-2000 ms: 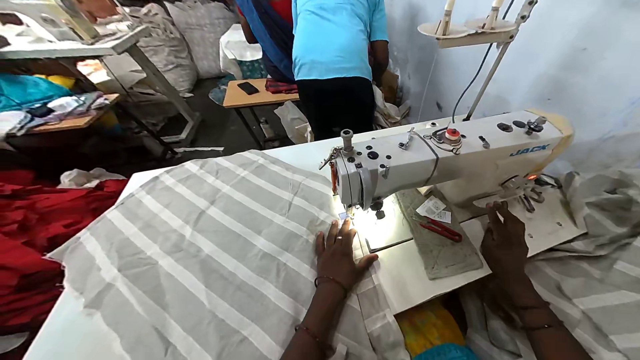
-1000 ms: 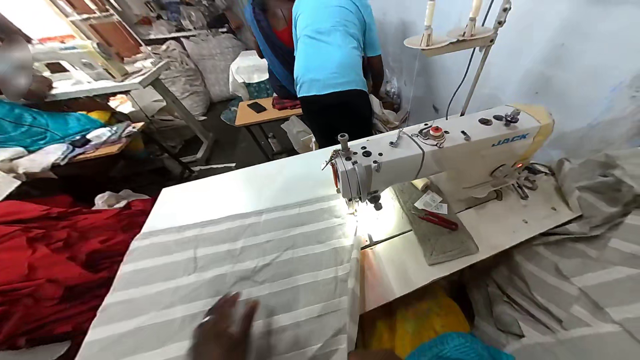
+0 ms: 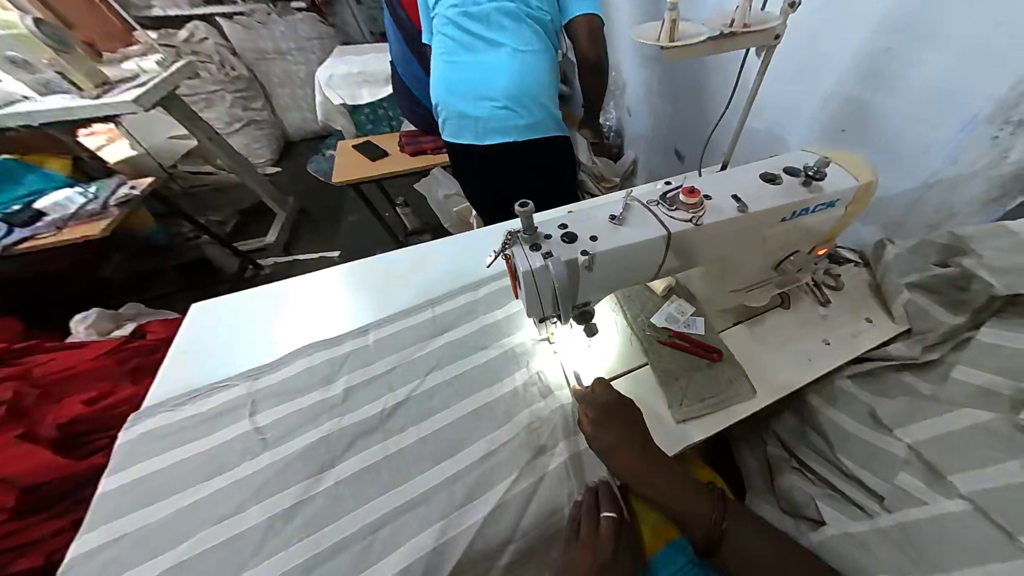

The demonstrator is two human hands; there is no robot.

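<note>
Grey-and-white striped fabric [image 3: 320, 432] lies flat across the left part of the table, its right edge reaching the lit needle area of a white JACK sewing machine [image 3: 688, 240]. My right hand [image 3: 612, 416] is just in front of the presser foot [image 3: 552, 332], its fingertips pinched at the fabric's edge; a thin pointed thing shows at the fingertips, too small to name. Nearer to me, my left hand [image 3: 600, 520], with a ring, rests on the same edge, its lower part cut off by the frame.
Red-handled thread snips [image 3: 690, 346] and small paper labels [image 3: 676, 314] lie on a grey pad [image 3: 696, 384] on the machine bed. More striped fabric [image 3: 904, 432] is heaped at right, red fabric [image 3: 56, 416] at left. A person in a blue shirt [image 3: 504, 72] stands behind the table.
My right hand, at the machine's right side two seconds ago, is now by the needle. My left hand was by the needle, then over the fabric farther left, and now rests at the near edge.
</note>
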